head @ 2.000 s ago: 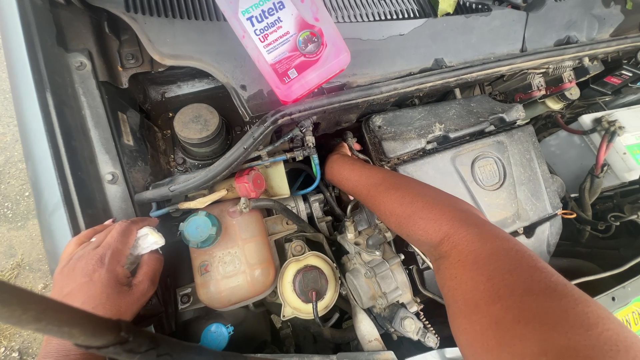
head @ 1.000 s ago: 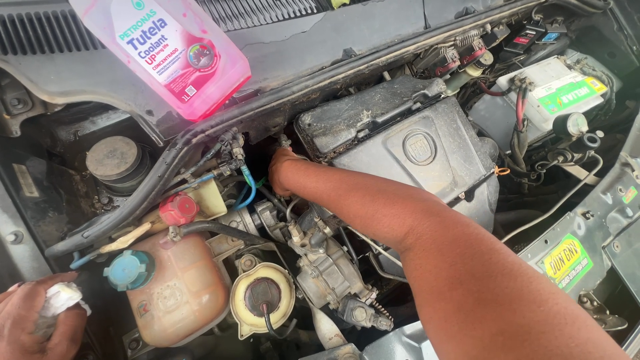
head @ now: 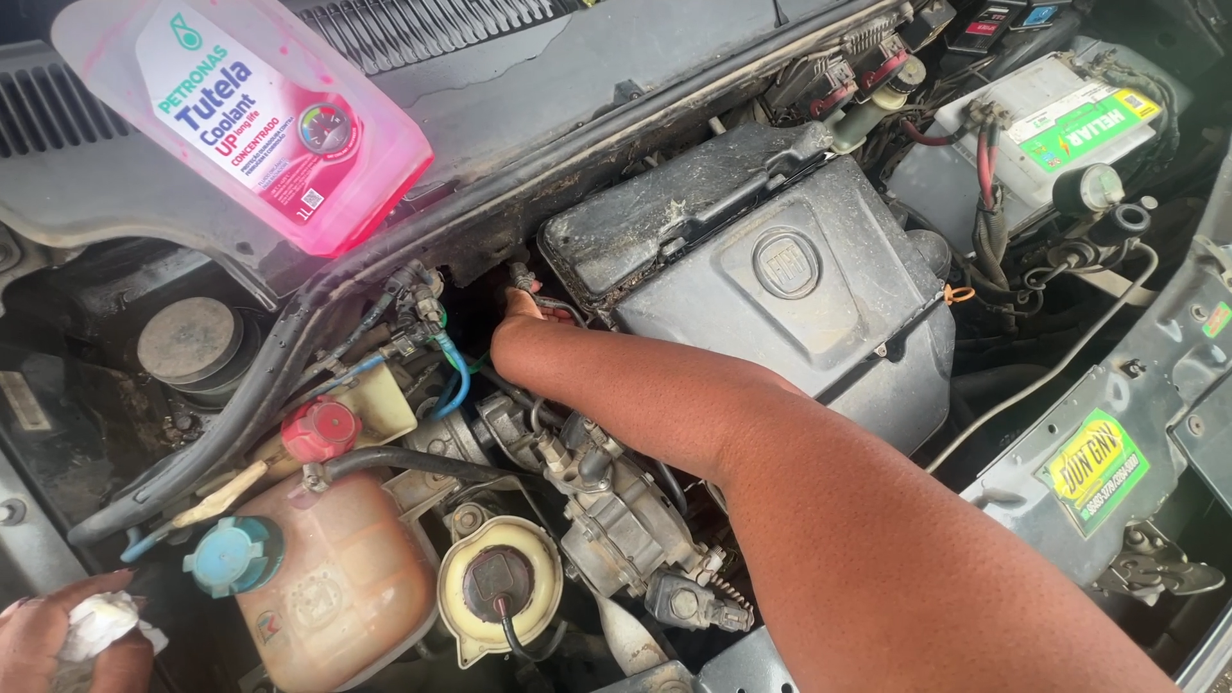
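Note:
My right hand (head: 532, 303) reaches down behind the engine, beside the left end of the black air filter housing (head: 789, 279); its fingers are mostly hidden and touch or lie next to a dark fitting (head: 521, 276). At the lower left edge, my left hand (head: 58, 635) holds a crumpled white cloth or paper (head: 99, 624). Close to that hand stands the stained coolant expansion tank (head: 332, 577) with its blue cap (head: 232, 555). A pink coolant bottle (head: 250, 125) lies on the cowl at the upper left.
A red cap (head: 321, 429) sits behind the tank. A round cream part (head: 500, 590) with a cable and a metal throttle or regulator assembly (head: 626, 520) lie below my right forearm. The battery (head: 1030, 144) and a pressure gauge (head: 1089, 190) are at the right.
The view has shifted right and closer. My right hand stays behind the engine, with more of its fingers showing than before. My left hand still holds the white wad.

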